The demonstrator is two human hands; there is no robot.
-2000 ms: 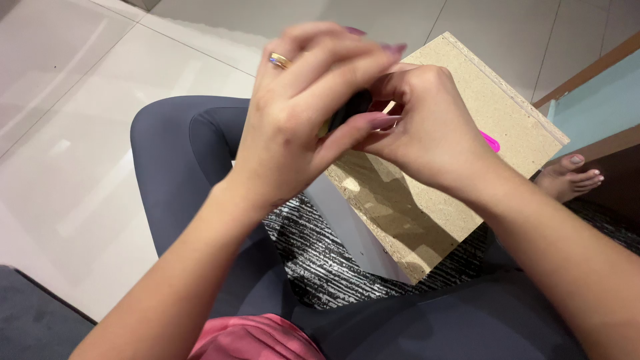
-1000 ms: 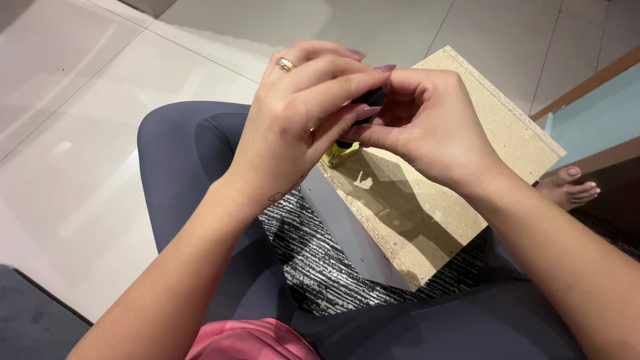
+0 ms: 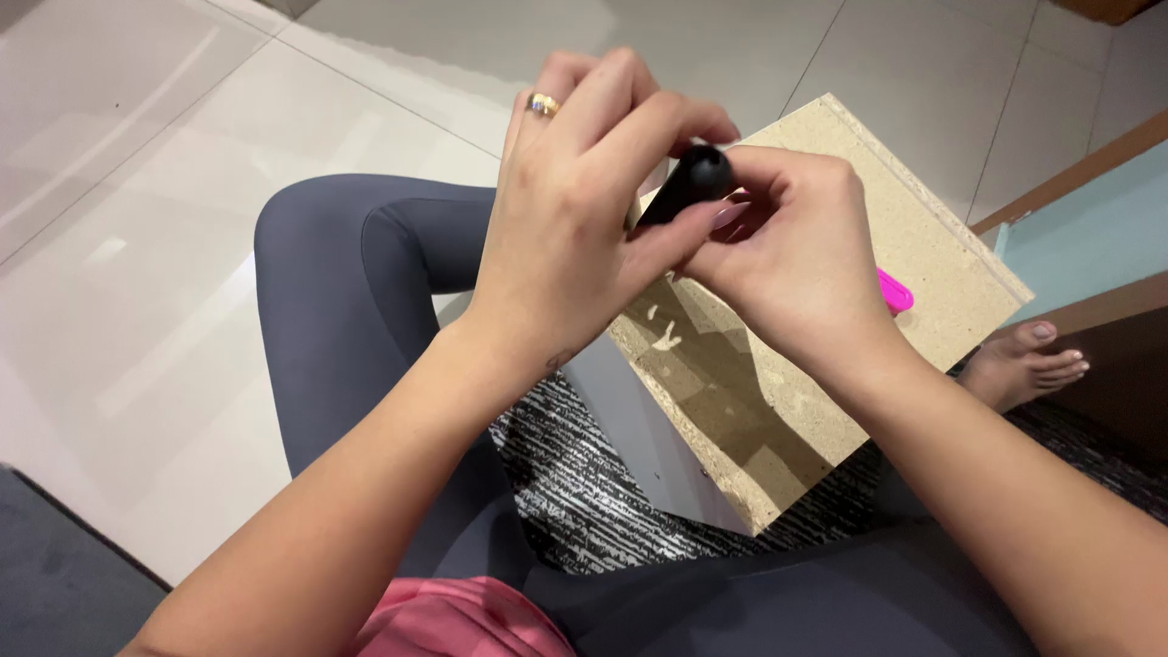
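A black cylindrical object with a rounded end (image 3: 692, 182) is held up between both hands, above a particleboard box. My left hand (image 3: 584, 192), with a ring on one finger, wraps its fingers and thumb around the black object. My right hand (image 3: 794, 219) pinches near its rounded end; the fingertips are partly hidden, so what exactly they grip cannot be told. Under the right wrist, a bright pink plastic item (image 3: 895, 291) lies on the board, mostly covered by the hand.
The particleboard box (image 3: 922, 265) has a grey side and stands on a black and white patterned rug (image 3: 584, 493). Beyond it, a bare foot (image 3: 1027, 365) rests beside a wood-framed, light blue panel (image 3: 1086, 246). Pale floor tiles (image 3: 164, 164) lie to the left.
The black object's rounded end now shows clearly between the hands. A yellow-green part seen below the left hand one second ago is out of sight. Both hands stay close together over the box.
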